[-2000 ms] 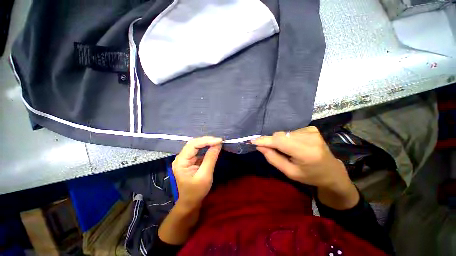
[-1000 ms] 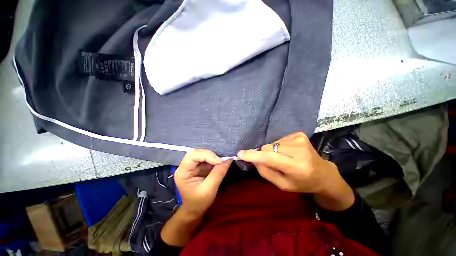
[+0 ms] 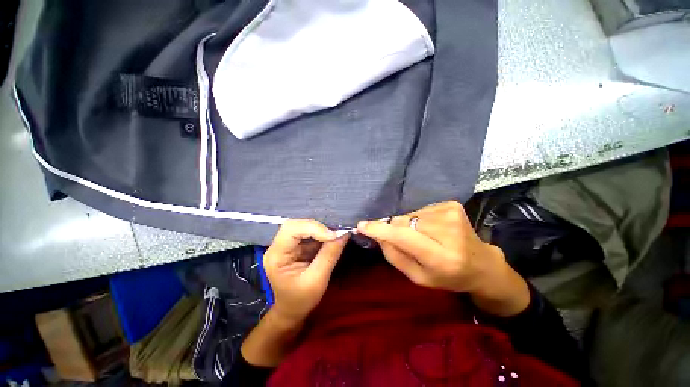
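Observation:
The dark grey jacket [image 3: 318, 170] lies inside up on the table, with its white piping [image 3: 163, 205] along the near hem. A pale pocket bag [image 3: 318, 64] and a black care label [image 3: 168, 98] show on it. My left hand [image 3: 303, 261] pinches the hem at the table's front edge between thumb and fingertips. My right hand [image 3: 435, 246], with a ring, pinches the same edge just to the right, its fingertips almost touching the left ones. A needle or thread cannot be made out for certain between them.
The pale speckled table [image 3: 552, 98] has a worn front edge. A folded grey cloth lies at the top right. Below the table are dark garments with white stripes [image 3: 204, 332], a blue item [image 3: 151, 302], a brown box [image 3: 72, 340] and olive cloth [image 3: 620, 219]. My red top is against the table.
Since two seconds ago my right fingertips have moved left, closer to my left ones, and the pinched hem sits slightly lower. Since one second ago the view has shifted slightly.

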